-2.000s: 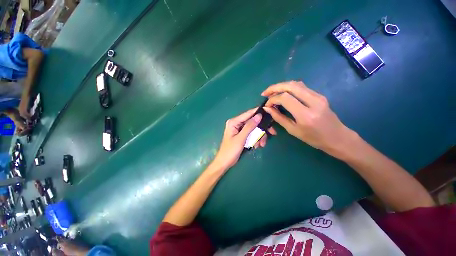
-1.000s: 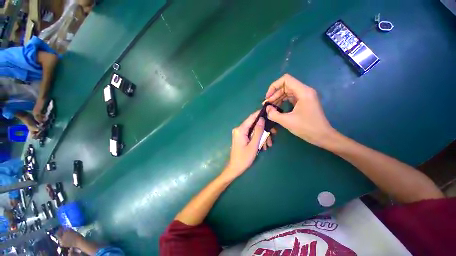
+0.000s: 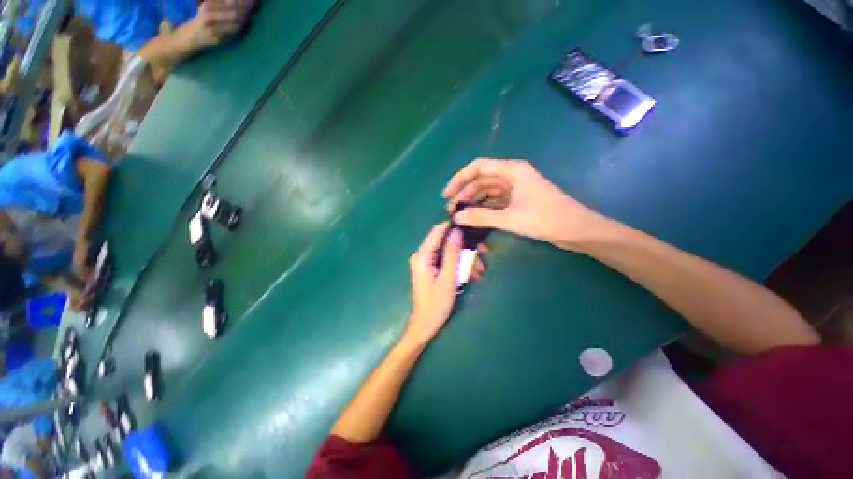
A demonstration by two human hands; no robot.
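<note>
A black phone (image 3: 465, 267) with a bright white rectangle at its lower end is held in my left hand (image 3: 435, 285), thumb across its face. My right hand (image 3: 513, 201) is at the phone's dark upper end, thumb and fingertips pinched there. Any small part between those fingertips is hidden. A longer silver-edged phone (image 3: 604, 91) lies apart at the upper right of the green bench, with a small pale ring (image 3: 660, 40) beyond it.
Several black-and-white phones (image 3: 213, 309) lie on the green surface at left. A round pale disc (image 3: 596, 361) is at the near bench edge. A blue bin (image 3: 148, 451) and many blurred phones are at lower left. People in blue smocks (image 3: 56, 173) work along the left.
The view has turned, so the bench things shift in the picture. Both hands stay together at the phone, and the right fingers have changed pose slightly. Another person's hand now shows at the top left.
</note>
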